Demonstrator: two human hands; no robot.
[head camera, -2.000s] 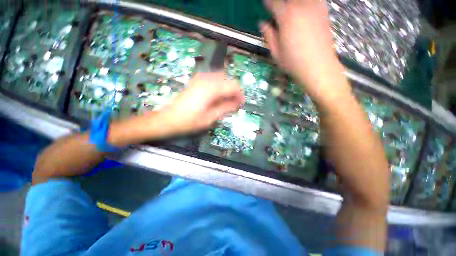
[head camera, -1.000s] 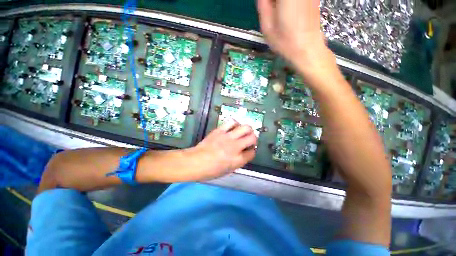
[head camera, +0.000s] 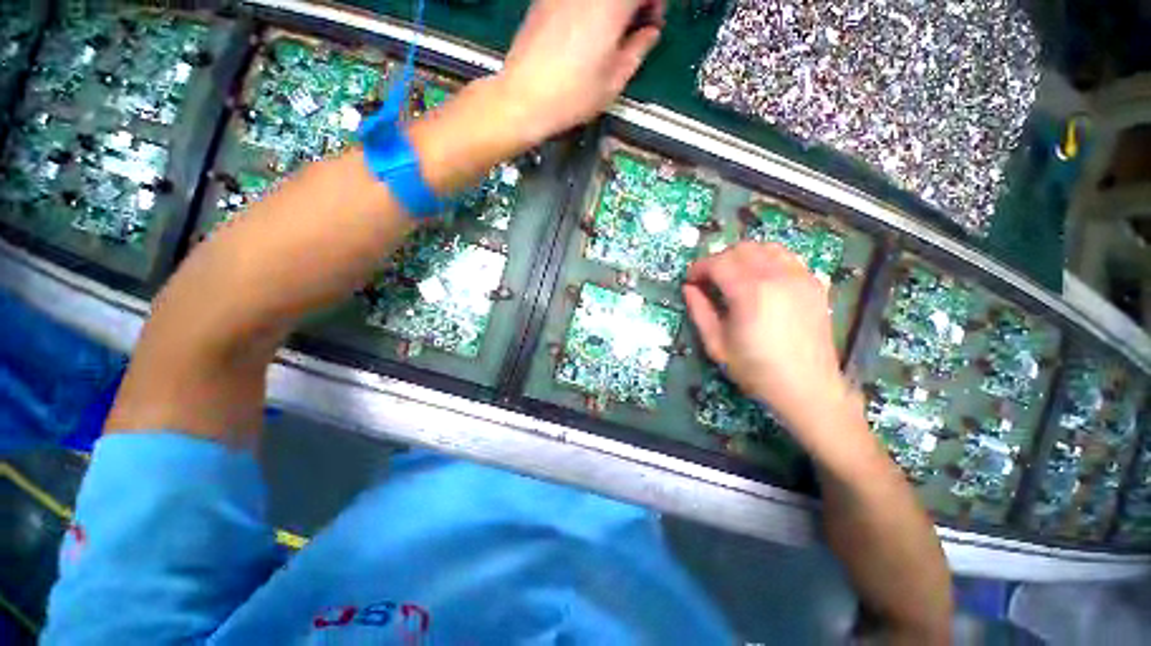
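Note:
Green circuit boards (head camera: 616, 343) lie in a framed pallet (head camera: 555, 303) in front of me. My right hand (head camera: 764, 309) is over the right part of this pallet, fingers bent down near the boards; whether its fingertips hold a part is hidden. My left hand (head camera: 583, 57) is beyond the far rail over the green mat, its fingers curled; I cannot tell if it holds anything. A blue wrist strap (head camera: 401, 167) is on my left wrist, with a thin cord running up from it.
A wide glittering pile of small metal parts (head camera: 884, 95) lies beyond the far rail at the upper right. More pallets with boards stand to the left (head camera: 95, 139) and right (head camera: 978, 379). A pale metal rail (head camera: 543, 442) runs along the near side.
My left hand has moved from the near board up and across the far rail. My right hand has come back from beyond the far rail to the pallet's right side.

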